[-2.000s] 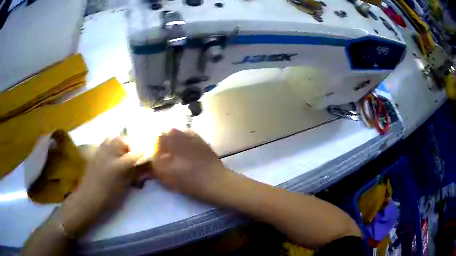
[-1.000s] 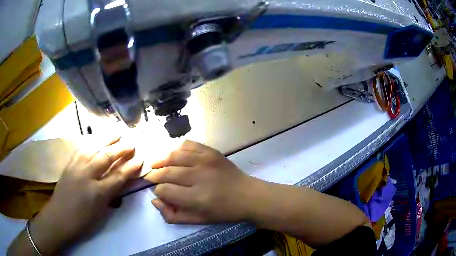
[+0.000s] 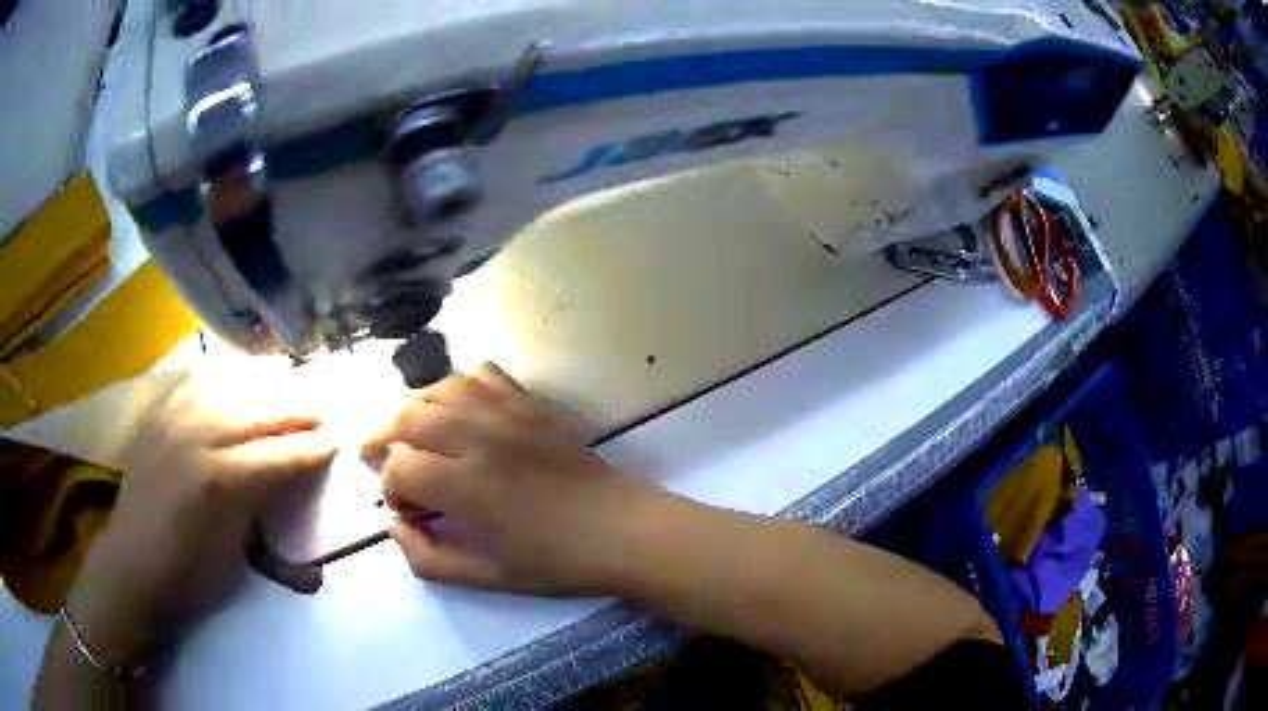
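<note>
My left hand (image 3: 195,472) lies flat over a pale backing strip (image 3: 86,422), left of the needle area, steadying it. A mustard band piece (image 3: 53,517) shows bunched under the strip, beside my left wrist. My right hand (image 3: 487,486) is curled on the bed just in front of the presser foot area, its fingertips at the edge of the work. Lamp glare washes out the fabric between my fingertips, and the needle and presser foot cannot be made out. The sewing machine head (image 3: 334,208) stands over both hands.
Mustard bands (image 3: 118,340) lie stacked at the left. Orange-red handled scissors (image 3: 1036,257) and a silver metal tool (image 3: 935,256) lie at the bed's far right end. A blue crate (image 3: 1133,556) of scraps stands below the grey table edge (image 3: 890,493).
The view has shifted after swinging close to the machine head. My left hand has moved left, away from my right hand, baring a dark curved piece at the bed's corner.
</note>
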